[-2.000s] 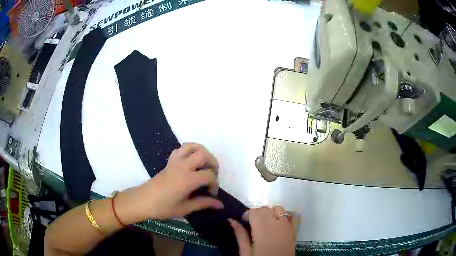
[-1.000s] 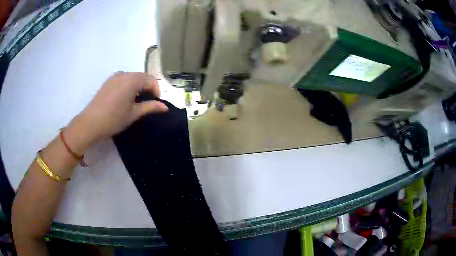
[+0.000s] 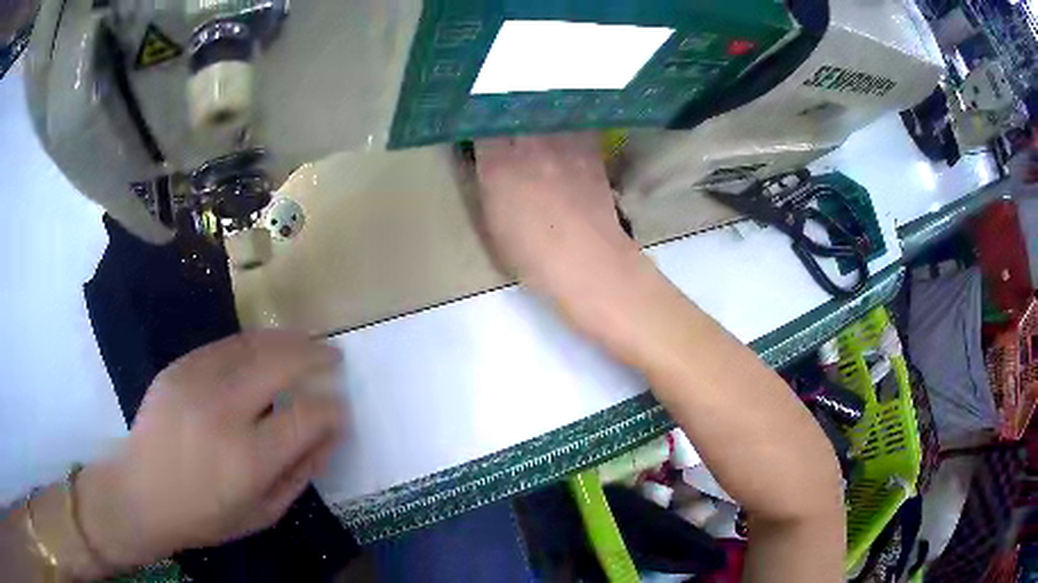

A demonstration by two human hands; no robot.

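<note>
A black fabric panel (image 3: 159, 313) lies at the left, its upper end by the presser foot area and its lower part running over the table edge. My left hand (image 3: 245, 427) is blurred and rests over the panel; whether the fingers grip it cannot be told. My right hand (image 3: 541, 205) reaches over the machine bed under the green control panel (image 3: 455, 85); its fingers are hidden behind the panel. The cream sewing machine head (image 3: 330, 74) stands above. The presser foot and needle are partly hidden by the head.
Black-handled scissors (image 3: 837, 245) lie right of the bed. The white table (image 3: 455, 387) has a green ruler-marked edge (image 3: 501, 478). A lime green basket (image 3: 876, 456) and thread spools are below at the right. A thread disc assembly (image 3: 233, 188) hangs near the needle.
The view has shifted right. The panel's upper end now lies by the needle area, my left hand is lower on it, and my right hand has come in below the control panel.
</note>
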